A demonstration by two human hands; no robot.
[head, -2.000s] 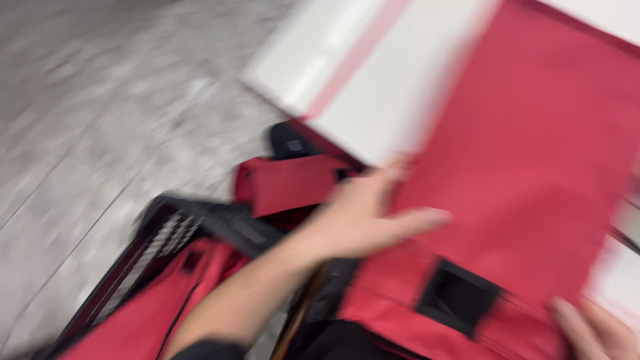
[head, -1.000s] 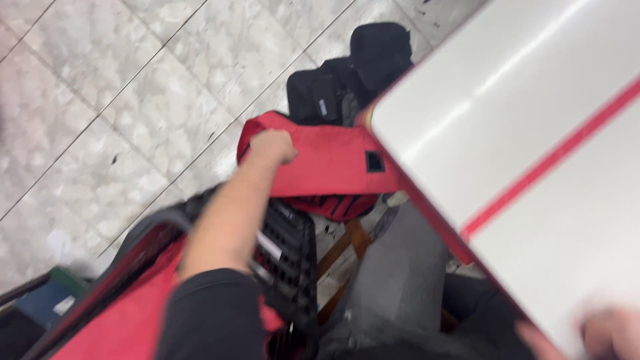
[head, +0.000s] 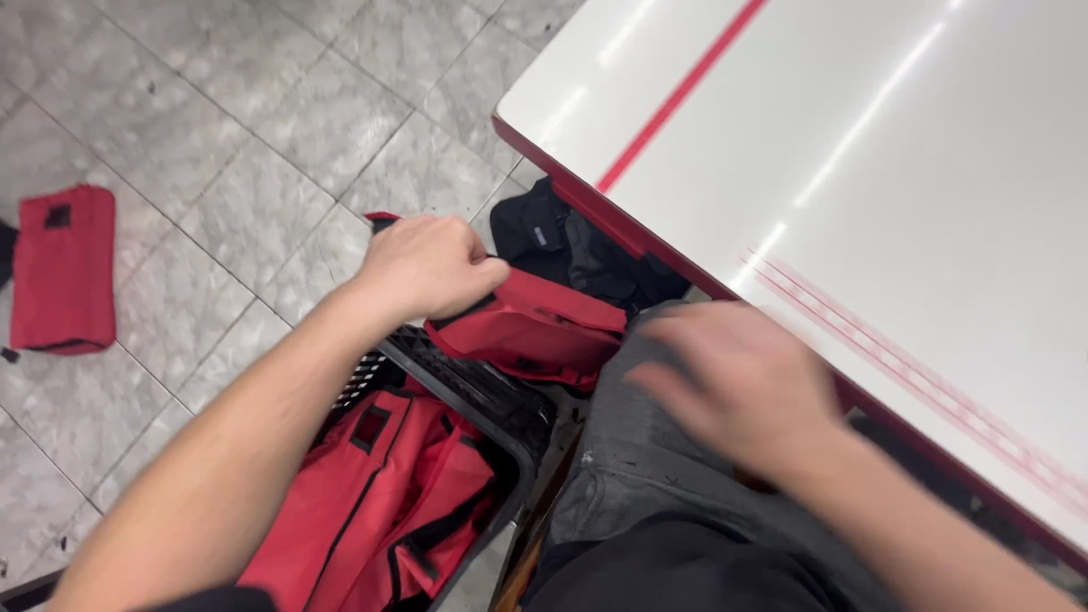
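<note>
My left hand (head: 433,268) grips the edge of a red fabric bag (head: 531,336) with black trim, which hangs beside my knee, above the rim of a black plastic crate (head: 484,416). Blurred by motion, my right hand (head: 731,378) is over my grey trouser leg near the table edge, fingers apart, with nothing seen in it. More red fabric bags (head: 340,510) with black trim lie in the crate below my left forearm.
A white table (head: 850,170) with red stripes and a red edge stands at the right. Dark fabric items (head: 544,234) lie beneath its corner. Another red pouch (head: 64,272) lies on the tiled floor (head: 255,153) at far left.
Two seconds ago both hands were on a red fabric piece at the table. My right hand has moved from the tabletop to over my leg since one second ago. The view has shifted.
</note>
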